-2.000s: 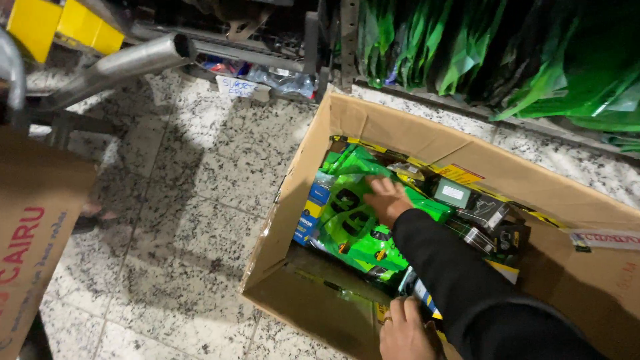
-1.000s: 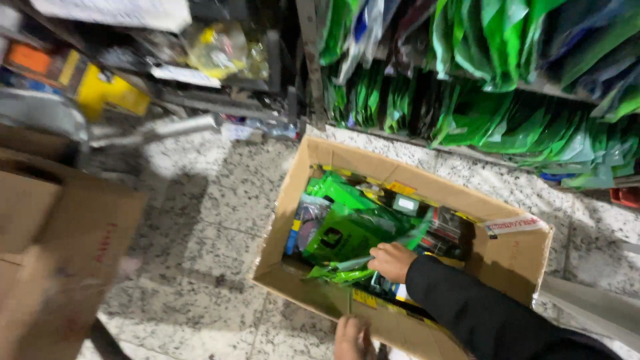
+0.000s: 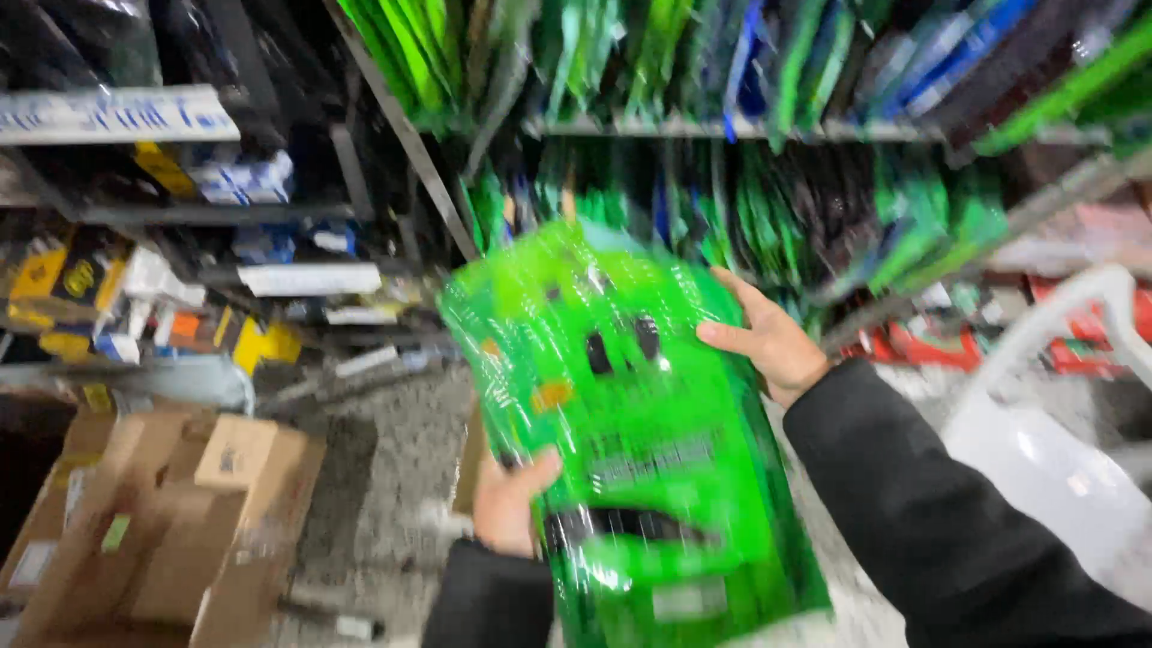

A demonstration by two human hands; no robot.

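Note:
A bright green package in clear plastic (image 3: 630,396), with black marks and blurred print, is held up in front of the shelves. My left hand (image 3: 515,499) grips its left edge, thumb on the front face. On the upper right edge, my right hand (image 3: 765,337) holds it with the thumb over the front. Both of my sleeves are black. Behind the package, rows of green, black and blue plastic-wrapped packages (image 3: 666,63) stand upright on the shelves. The fingers behind the package are hidden.
An open cardboard box (image 3: 162,522) is at the lower left, with a smaller carton (image 3: 236,450) at its edge. A white plastic chair (image 3: 1035,441) stands at the right. Shelves with boxes and a written paper sign (image 3: 117,117) are at the left.
Both hands, earlier at the cardboard box on the floor, now hold the green package up before the shelves. The view has swung up toward the shelves.

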